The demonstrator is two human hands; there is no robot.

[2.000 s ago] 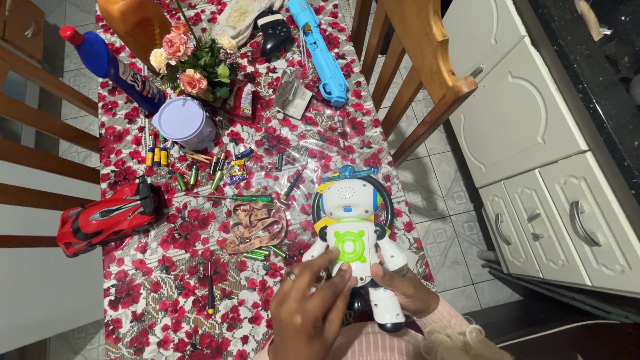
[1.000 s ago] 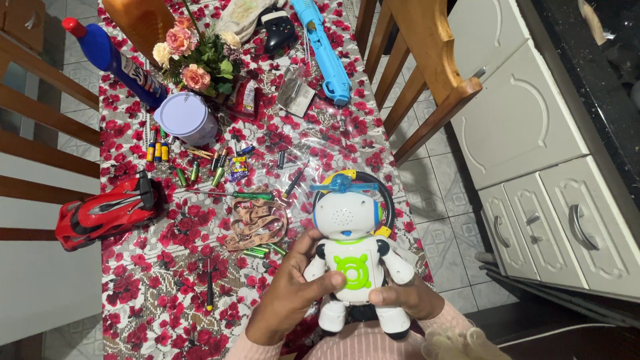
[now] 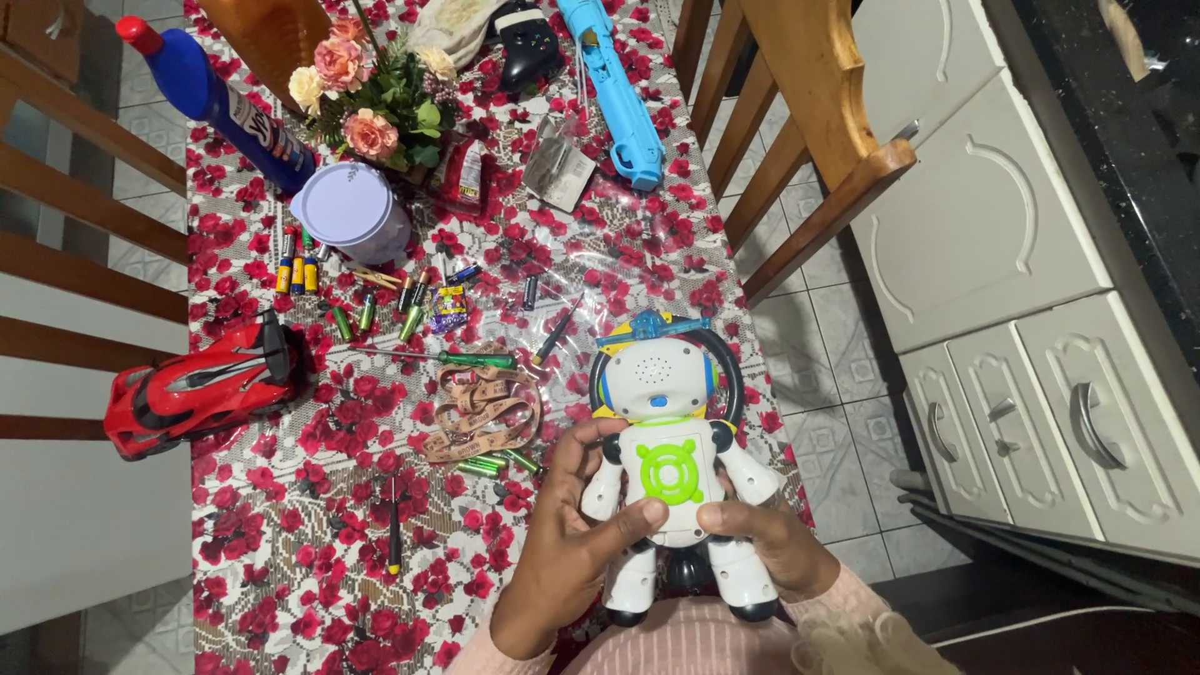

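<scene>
A white toy robot (image 3: 670, 469) with a green ring on its torso is held upright at the table's near edge. My left hand (image 3: 586, 530) grips its side, the thumb on the lower torso. Round the other side, my right hand (image 3: 773, 534) has its thumb on the torso's lower corner. Behind the robot's head lies a black ring-shaped toy (image 3: 736, 366) with yellow and blue parts, partly hidden. To the left are a tape measure (image 3: 487, 412), a green-handled screwdriver (image 3: 473, 360) and two small dark screwdrivers (image 3: 394, 539) (image 3: 557, 336).
Batteries (image 3: 297, 275) are scattered by a lidded purple tub (image 3: 347, 206). A red toy car (image 3: 202, 384) sits at the left edge. Farther back are flowers (image 3: 370, 131), a blue bottle (image 3: 230, 112), a game controller (image 3: 527, 47) and a blue toy gun (image 3: 619, 103). A wooden chair (image 3: 816, 197) stands at right.
My left hand, earlier over the robot's torso with fingers spread, has moved to the robot's left-hand side in view and now grips it. My right hand still holds the other side.
</scene>
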